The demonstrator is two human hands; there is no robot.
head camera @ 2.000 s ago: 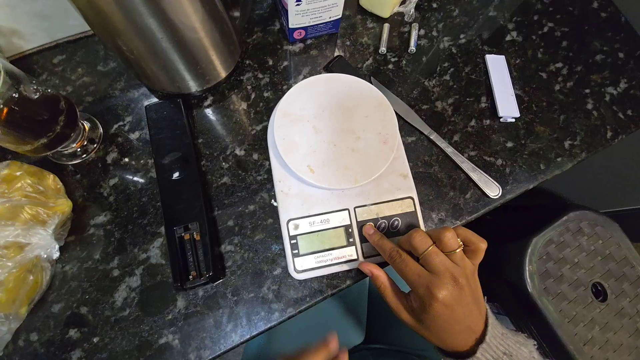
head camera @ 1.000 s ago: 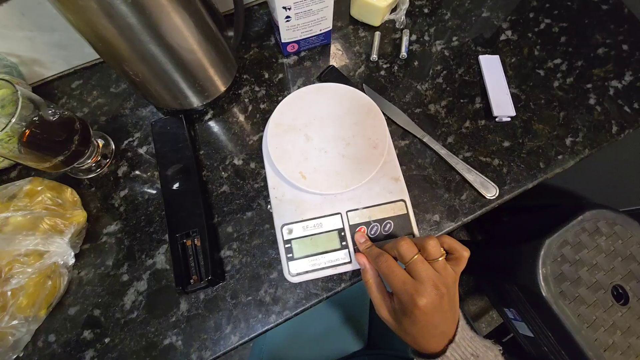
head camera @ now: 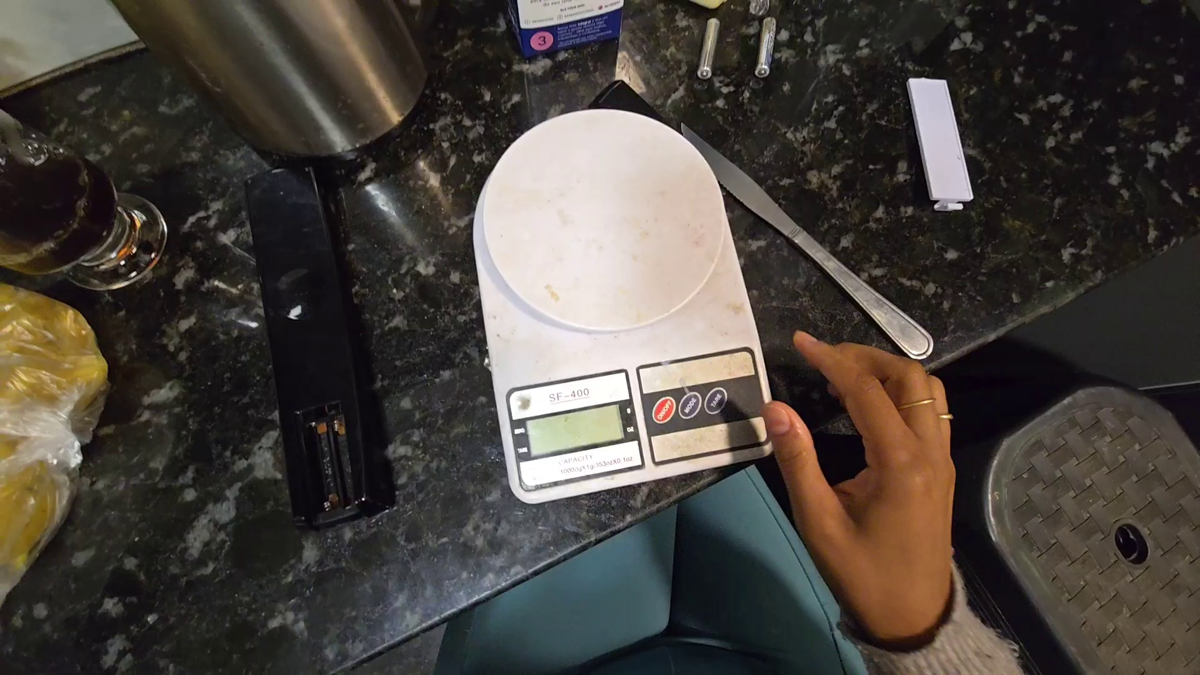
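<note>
A white digital kitchen scale (head camera: 619, 337) lies on the dark stone counter, its round plate bare and its display (head camera: 575, 429) without visible digits. My right hand (head camera: 872, 469), with rings on it, is beside the scale's lower right corner, fingers apart and holding nothing; the thumb tip is at or very near the scale's edge. My left hand is out of view. A table knife (head camera: 816, 248) lies at the scale's right. Left of the scale, a black remote control (head camera: 314, 347) lies with its battery compartment (head camera: 330, 459) exposed and batteries inside.
Two loose batteries (head camera: 708, 49) and a white plastic cover (head camera: 939, 141) lie farther back. A steel container (head camera: 291, 75), a printed box (head camera: 567, 23), a glass of dark drink (head camera: 56, 206) and a plastic bag with yellow contents (head camera: 42, 403) stand around. A grey stool (head camera: 1106, 534) is below the counter's edge.
My right hand has moved off the scale's buttons to the right, and its fingers have spread. A blurred hand at the bottom edge two seconds ago is no longer seen.
</note>
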